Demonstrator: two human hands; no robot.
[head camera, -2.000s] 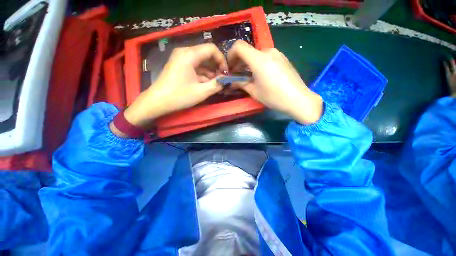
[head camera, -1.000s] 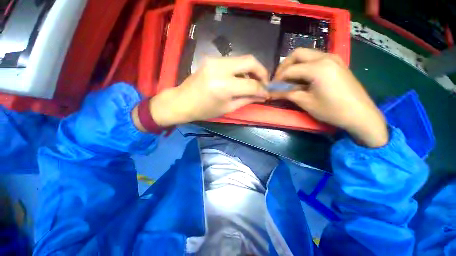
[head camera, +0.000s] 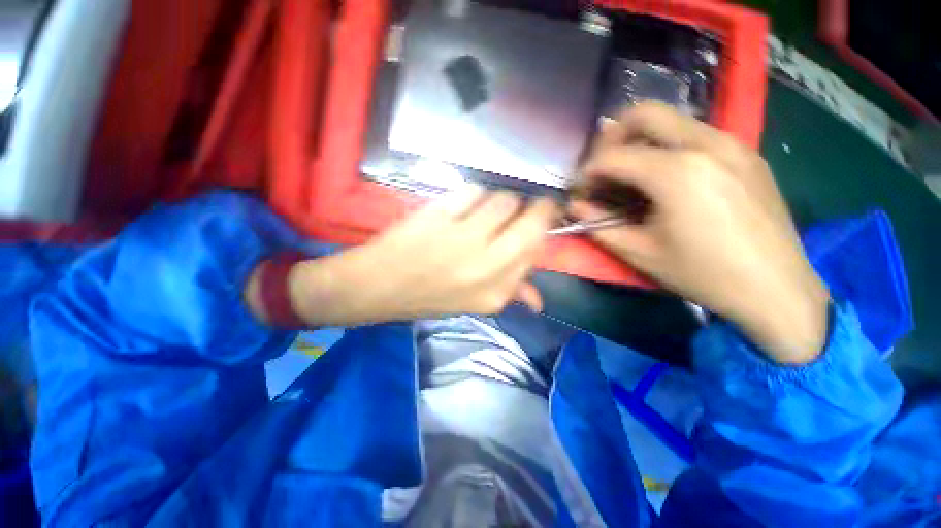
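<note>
An open-backed tablet (head camera: 495, 93) lies in a red-orange foam frame (head camera: 356, 211), with a silver plate, a small dark pad (head camera: 467, 83) on it and a dark board area (head camera: 660, 77) at the right. My right hand (head camera: 696, 201) holds thin metal tweezers (head camera: 590, 224) over the tablet's lower right edge, their tip pointing left. My left hand (head camera: 454, 253) lies over the frame's lower edge, fingertips close to the tweezers' tip. Its fingers are blurred, and I cannot tell if they hold a small part.
A blue plastic bin (head camera: 862, 273) stands at the right, partly behind my sleeve. More red frames (head camera: 222, 103) are stacked at the left, with a white frame (head camera: 72, 113) at the far left. A green bench or conveyor with a worn white edge (head camera: 846, 98) runs behind.
The view has shifted, so the tablet sits further up and right than at first. My left hand has opened out and lowered to the frame's edge. The tweezers now show clearly in my right hand.
</note>
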